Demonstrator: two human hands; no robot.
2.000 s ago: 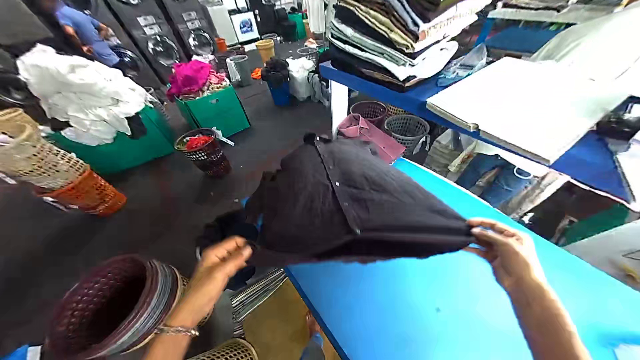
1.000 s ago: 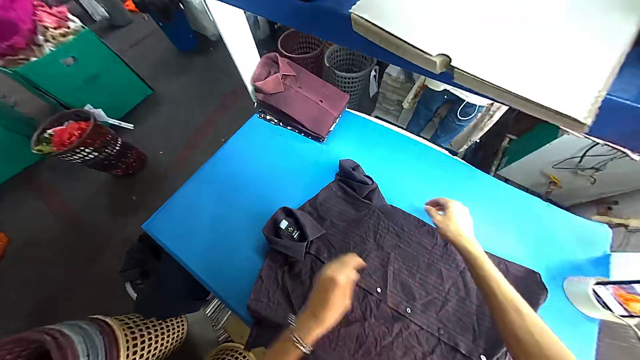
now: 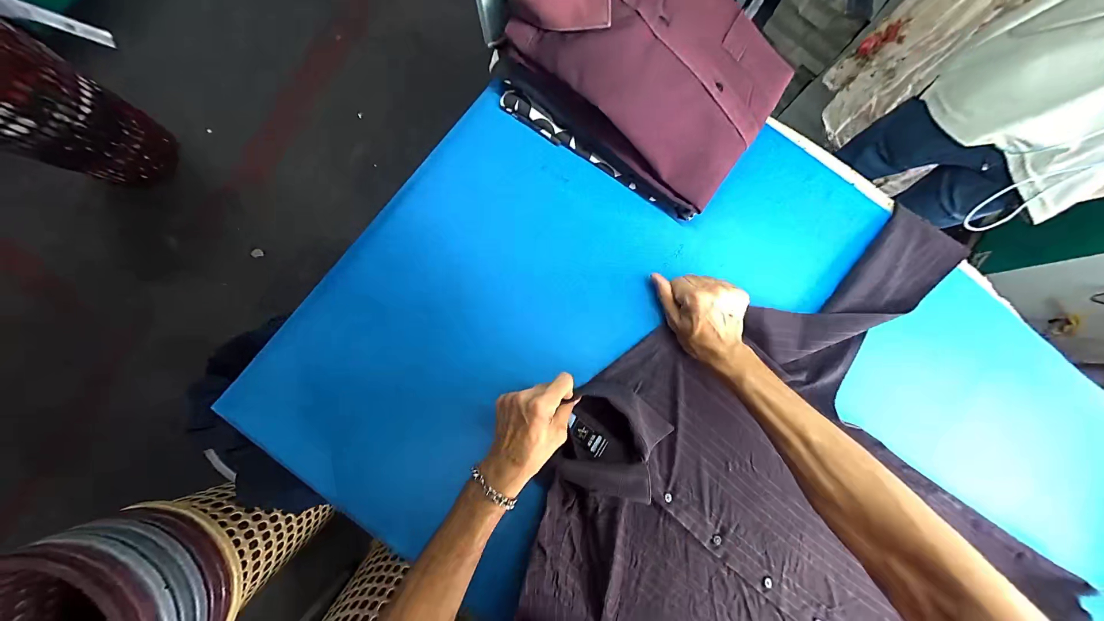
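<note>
A dark purple striped button-up shirt [image 3: 733, 483] lies front side up on the blue tabletop [image 3: 414, 293], its collar towards the middle of the table. My left hand [image 3: 530, 427] pinches the back of the collar beside the neck label. My right hand [image 3: 705, 317] grips the shirt at the shoulder, near where the sleeve begins. That sleeve stretches out past my right hand to the table's far edge. The other sleeve is mostly hidden. Beyond my hands, a folded maroon shirt [image 3: 655, 95] rests on other folded dark clothes.
Stacked plastic baskets [image 3: 164, 561] stand on the floor at the lower left, beside dark cloth [image 3: 259, 466]. A dark red basket [image 3: 86, 121] is at the upper left. Past the far edge hang or lie pale and navy garments [image 3: 949, 172].
Both hands have come to the shirt's collar and shoulder and taken hold there. One sleeve now extends to the far edge. The view has moved closer to the table.
</note>
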